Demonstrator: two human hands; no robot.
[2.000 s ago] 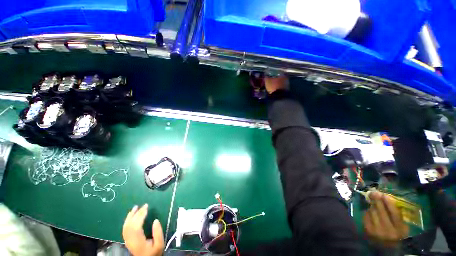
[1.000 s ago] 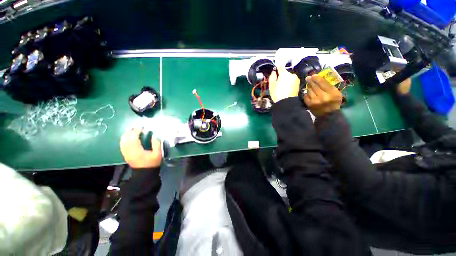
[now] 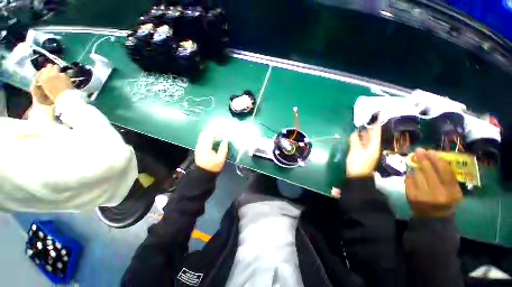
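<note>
A white camera housing (image 3: 264,151) lies on the bench in front of me. Its round black cup (image 3: 292,147) faces up, with red and pale wires standing out. A loose lens module (image 3: 242,103) with a silver-white face lies behind it, to the left. My left hand (image 3: 210,152) is at the bench edge beside the housing's white arm, thumb and fingers apart, holding nothing visible. My right hand (image 3: 364,150) is at the left end of the row of wired units (image 3: 401,132). Something small and dark shows at its fingertips; whether it is gripped is unclear.
Another person's hand (image 3: 431,184) holds a yellow card (image 3: 461,167) at the right. Stacked lens modules (image 3: 174,45) and tangled clear loops (image 3: 160,88) lie left. A worker in a white sleeve (image 3: 84,120) handles housings farther left. A blue parts crate (image 3: 51,252) is on the floor.
The view has swung left, showing the neighbour and floor crate. My right hand went from the far channel to the wired units, then moved to their left end. My left hand stays beside the housing.
</note>
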